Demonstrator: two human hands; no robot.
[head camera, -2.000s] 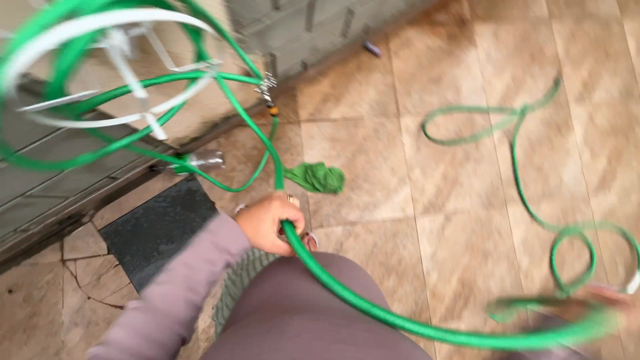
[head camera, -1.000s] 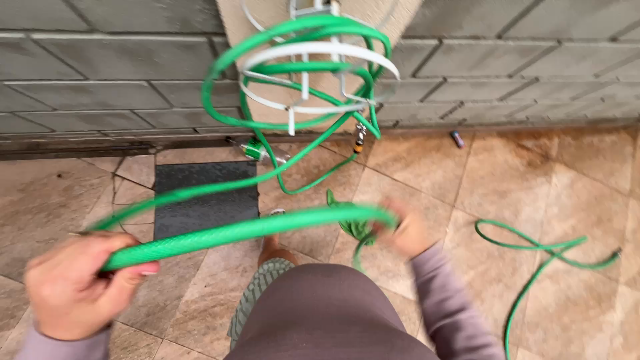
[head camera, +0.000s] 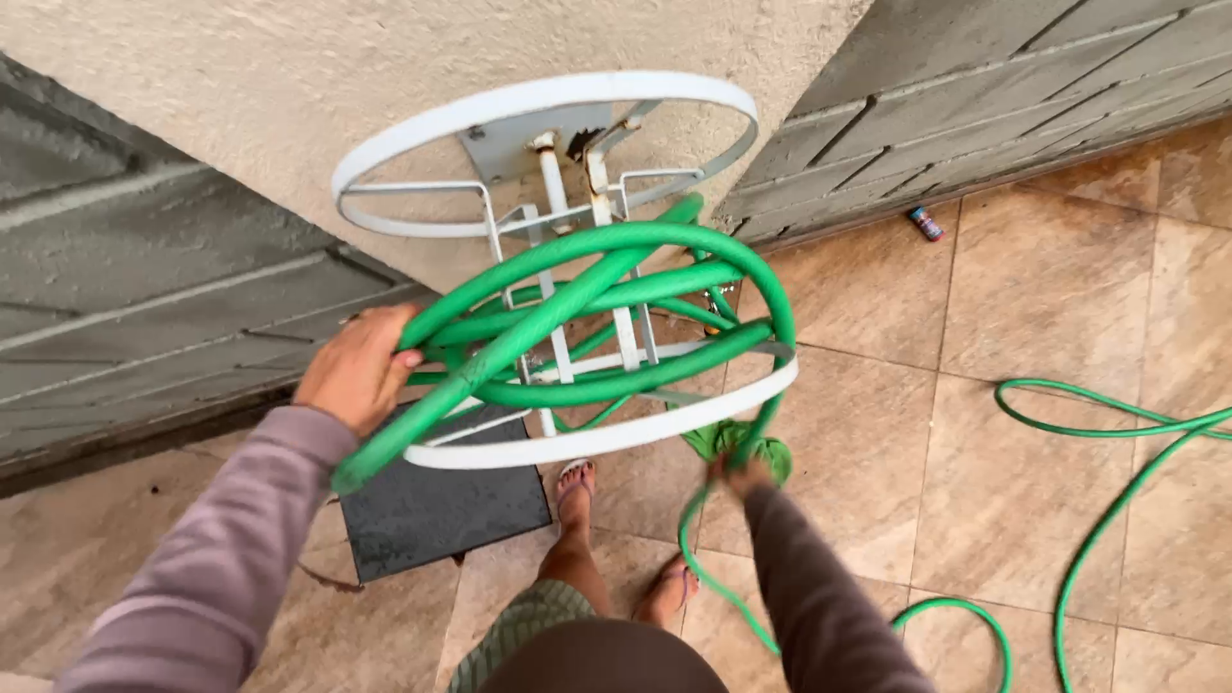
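Note:
A green garden hose (head camera: 616, 380) lies in several loose loops around a white metal hose reel (head camera: 597, 445) fixed to the wall. My left hand (head camera: 361, 371) is at the left side of the reel, its fingers around the hose loops there. Lower right of the reel, my right hand (head camera: 743, 475) grips a length of the hose that comes down from the top loop; the hand is blurred. From it the hose runs down to the floor. Just behind that hand is a green cloth-like bundle (head camera: 770, 452). A metal hose fitting (head camera: 720, 298) shows partly behind the loops.
More hose (head camera: 1088, 558) lies in curves on the tiled floor at the right. A dark square slab (head camera: 452, 510) is on the floor below the reel, beside my sandalled feet (head camera: 575, 481). A small cylindrical object (head camera: 927, 223) lies near the grey block wall (head camera: 924, 125).
Both hands have moved up to the reel, where another loop of hose now sits. A second ago they held a stretch of hose between them below the reel. The view is now closer to the reel.

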